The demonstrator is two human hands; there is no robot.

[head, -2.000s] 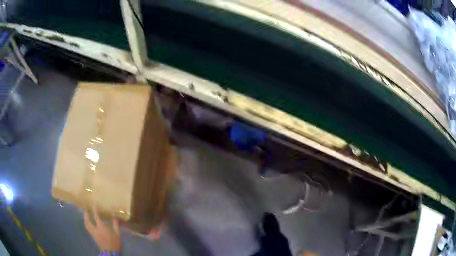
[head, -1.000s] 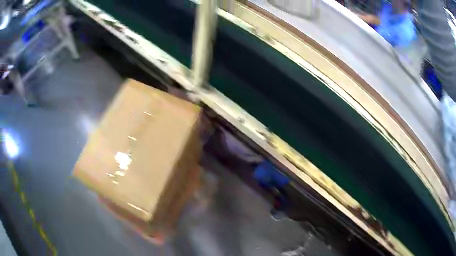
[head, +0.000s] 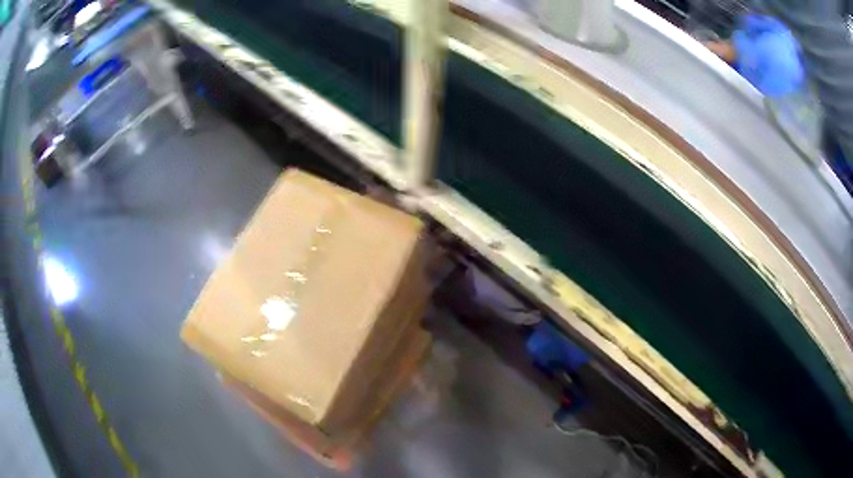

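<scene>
A large brown cardboard carton (head: 304,289) stands in front of me at centre left, with a shiny strip of tape across its top. Its right corner is close to the conveyor frame. Under it shows the edge of another orange-brown carton (head: 313,446), set at a slight offset. Neither of my hands is in the picture, so nothing shows of what they hold.
A dark green conveyor belt (head: 599,215) with a chipped cream frame and a post (head: 426,93) runs diagonally. A blue object (head: 554,347) and a cable lie beneath. A metal-legged table (head: 122,103) stands upper left. Another person's blue sleeve (head: 769,56) shows upper right. A yellow line (head: 79,373) marks the floor.
Two seconds ago fingers were at the upper carton's near edge; they have left the picture. The view has turned, and the carton now appears farther right and rotated, with the lower carton's edge showing.
</scene>
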